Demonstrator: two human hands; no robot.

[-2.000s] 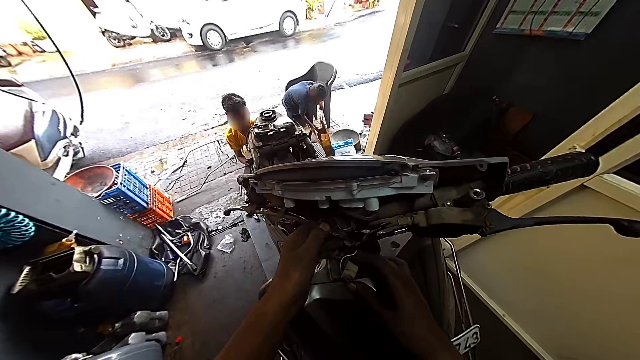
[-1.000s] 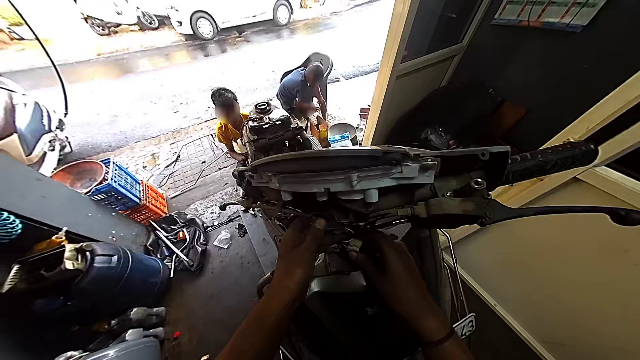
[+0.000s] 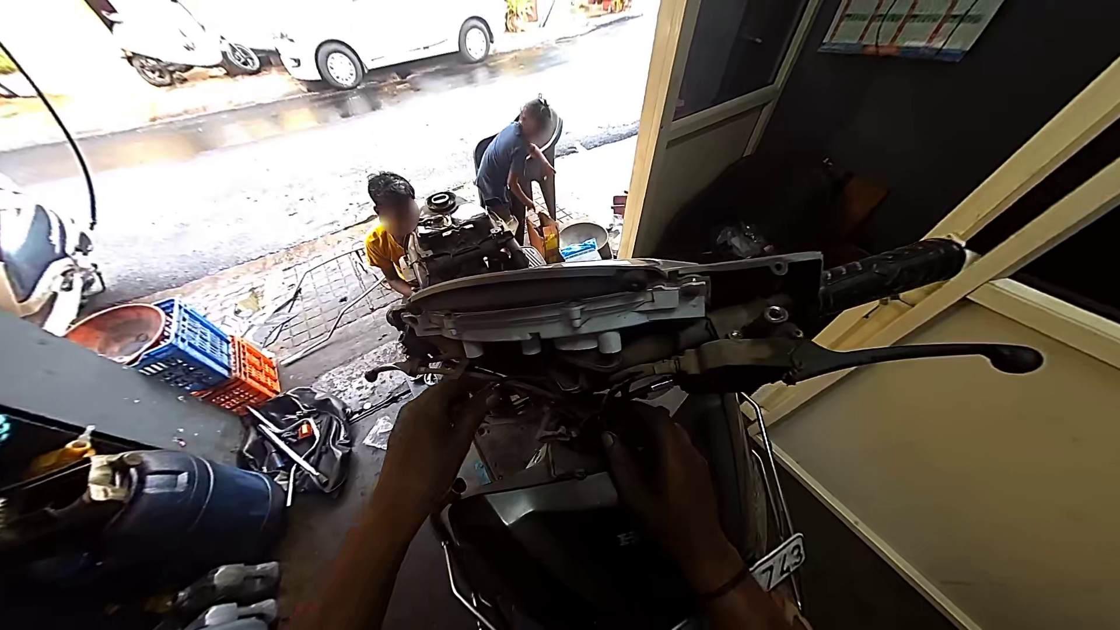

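Observation:
A scooter's handlebar with its cover off spans the middle of the head view, showing the instrument cluster housing (image 3: pixel 560 306), a black rubber grip (image 3: pixel 897 269) and a brake lever (image 3: pixel 919 354) at the right. Below the housing, dark wires (image 3: pixel 560 411) hang among the exposed parts. My left hand (image 3: pixel 437 433) is at the wires on the left, fingers bent; whether it grips one cannot be seen. My right hand (image 3: pixel 652 464) is curled by the wiring under the lever's mount, its fingertips in shadow. The dark scooter body (image 3: pixel 542 542) lies beneath both hands.
Two people work outside, one in yellow (image 3: pixel 385 245) beside an engine (image 3: pixel 464 241), one in blue (image 3: pixel 503 166) bending over a box. At left are a blue crate (image 3: pixel 184 346), an orange crate (image 3: pixel 249 376) and a blue drum (image 3: pixel 201 507). A cream-framed partition (image 3: pixel 962 455) stands at right.
My left hand has moved left, away from the middle of the wiring where it was beside the right hand. The person in blue has straightened somewhat.

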